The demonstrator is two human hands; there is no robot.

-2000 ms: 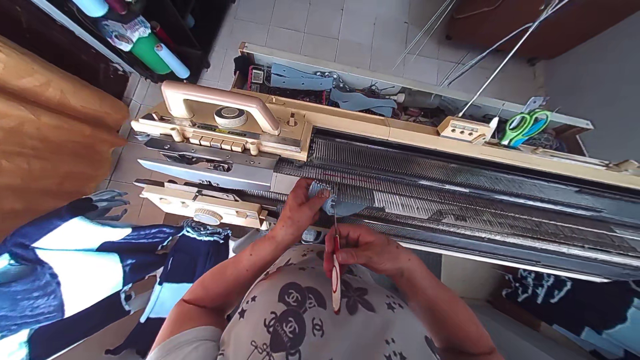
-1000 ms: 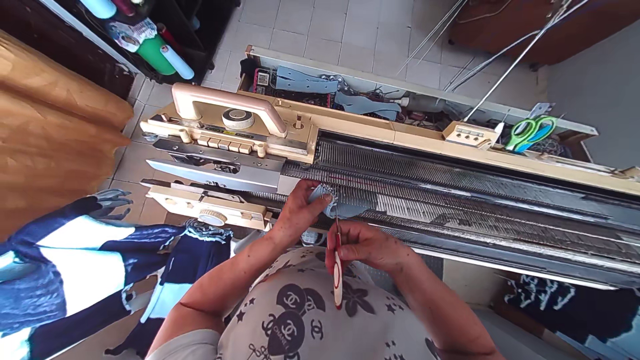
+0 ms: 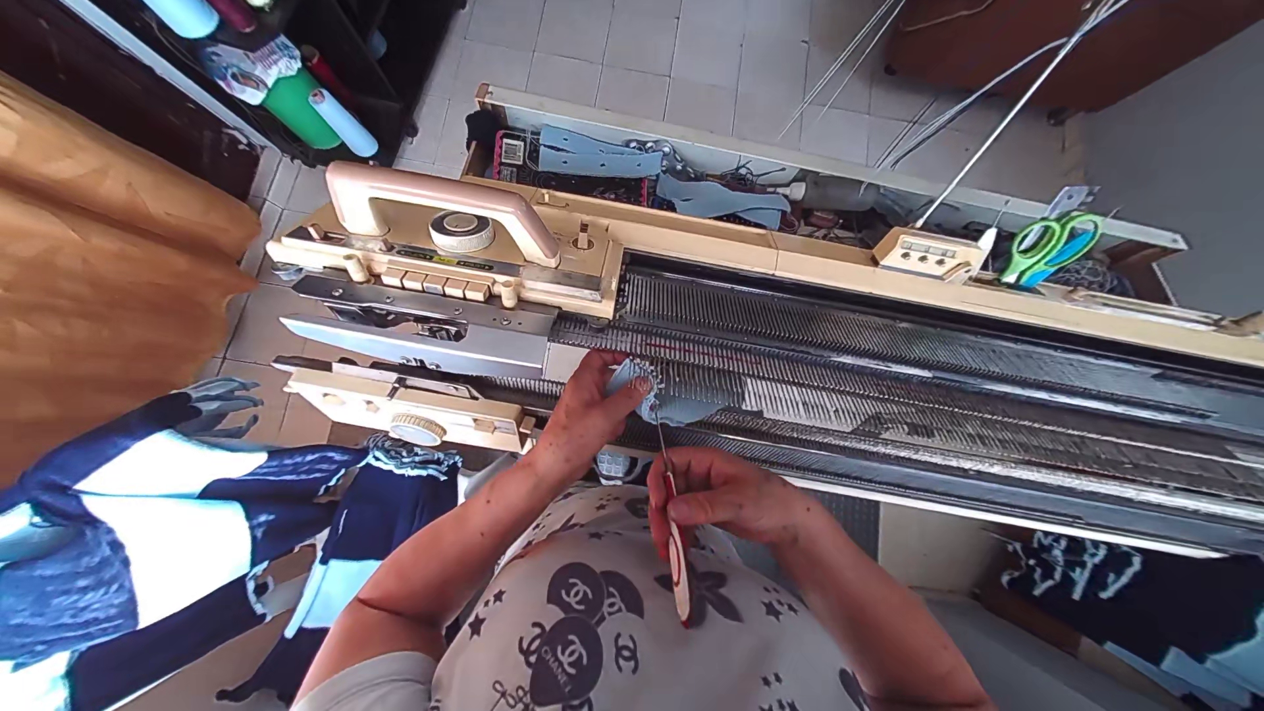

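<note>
My left hand (image 3: 592, 410) pinches the edge of a small light blue knitted piece (image 3: 681, 407) over the needle bed of a knitting machine (image 3: 839, 395). My right hand (image 3: 726, 499) holds a thin metal hook tool with a red and white handle (image 3: 677, 563). Its tip touches or nearly touches the knit just right of my left fingers; the exact contact is too small to tell. The machine's main carriage (image 3: 459, 232) and the front bed's carriage (image 3: 415, 410) stand to the left of my hands.
Green-handled scissors (image 3: 1052, 249) lie at the machine's back right. Behind is a long box (image 3: 829, 168) with light blue strips. Dark blue and white knitwear (image 3: 197, 494) hangs at the left. Yarn cones (image 3: 301, 109) stand on a shelf at the upper left.
Both hands remain at the light blue knit, with the tool still in my right hand. No other plain change.
</note>
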